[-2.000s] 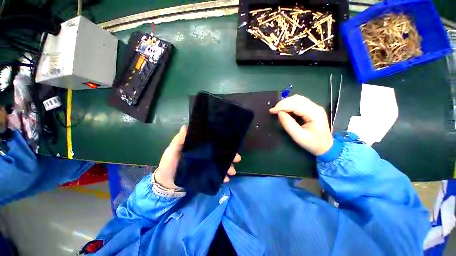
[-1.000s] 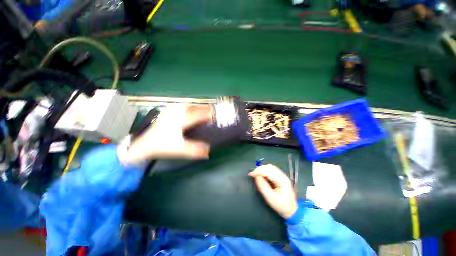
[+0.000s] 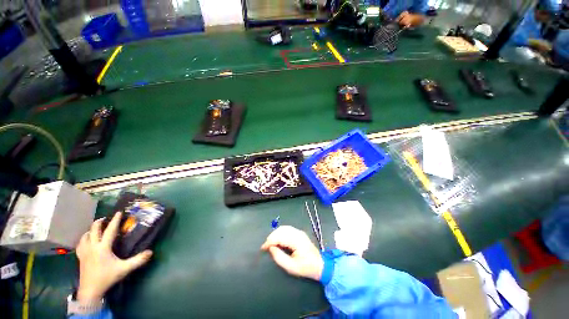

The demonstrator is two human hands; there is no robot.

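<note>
An open phone body [image 3: 138, 218] with silvery and orange parts lies on a black pad [image 3: 161, 228] at the left. My left hand [image 3: 103, 258] is around its near end, fingers at the left edge and thumb at the lower right; the palm side is hidden. My right hand [image 3: 296, 252] rests on the bench with thumb and index finger pinched; nothing shows between them. Small blue pieces [image 3: 275, 222] lie just beyond its fingertips. Metal tweezers [image 3: 314, 224] lie beside it, towards the upper right.
A black tray [image 3: 234, 198] of gold strips touches a blue bin [image 3: 329, 194] of tan strips. White paper [image 3: 352, 225] lies right of the tweezers. A grey-white box [image 3: 50, 215] stands left. Several phones on pads, one here [image 3: 218, 121], lie on the green conveyor. A clear bag lies right.
The dark-screened phone has left my left hand, and the central pad is gone from the bench. My left hand has moved to the left phone. The view has tilted up, showing more conveyor.
</note>
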